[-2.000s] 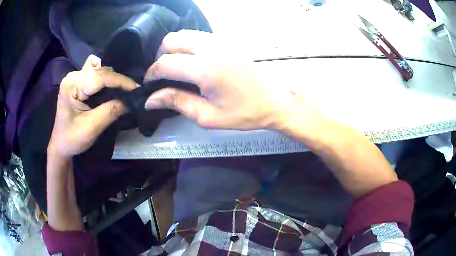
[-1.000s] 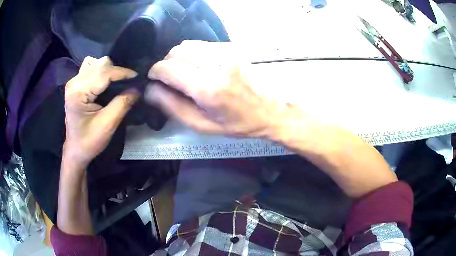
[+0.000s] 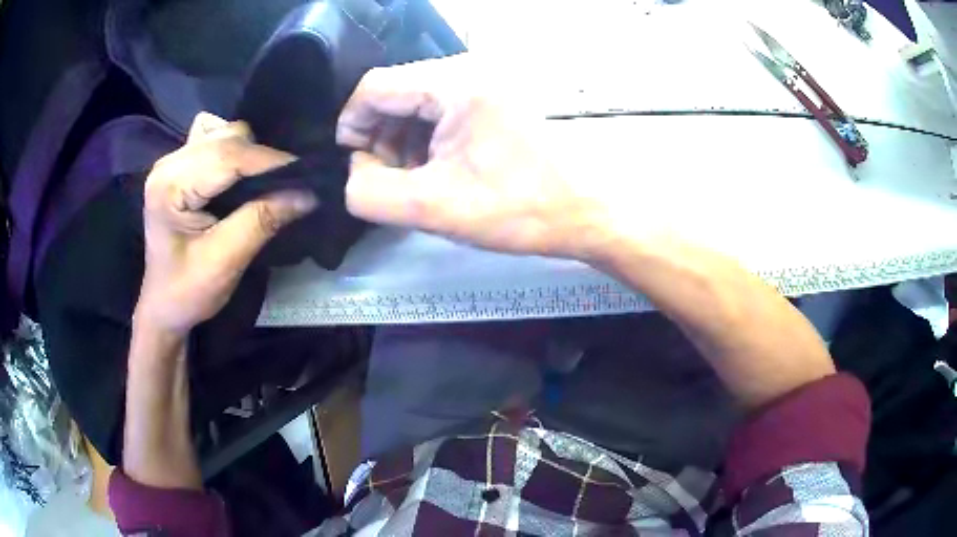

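The black garment piece (image 3: 289, 94) with dark purple bands lies over the left side of the white table and hangs towards the lap. My left hand (image 3: 215, 215) pinches a fold of it between thumb and index finger. My right hand (image 3: 441, 163) is at the same fold, just to the right, with its thumb and fingertips closed on the cloth edge. The fingertips of both hands are a short way apart. The exact edge held is dark and hard to make out.
Red-handled thread snips (image 3: 813, 97) lie on the table at right. A printed ruler (image 3: 525, 304) runs along the table's front edge. Small metal parts (image 3: 846, 15) and a purple scrap (image 3: 897, 15) show at the upper right. Dark cloth (image 3: 892, 388) lies below right.
My right hand has turned and its fingers are more curled, with the thumb now at the cloth's right side. My left hand has shifted slightly right with the fold.
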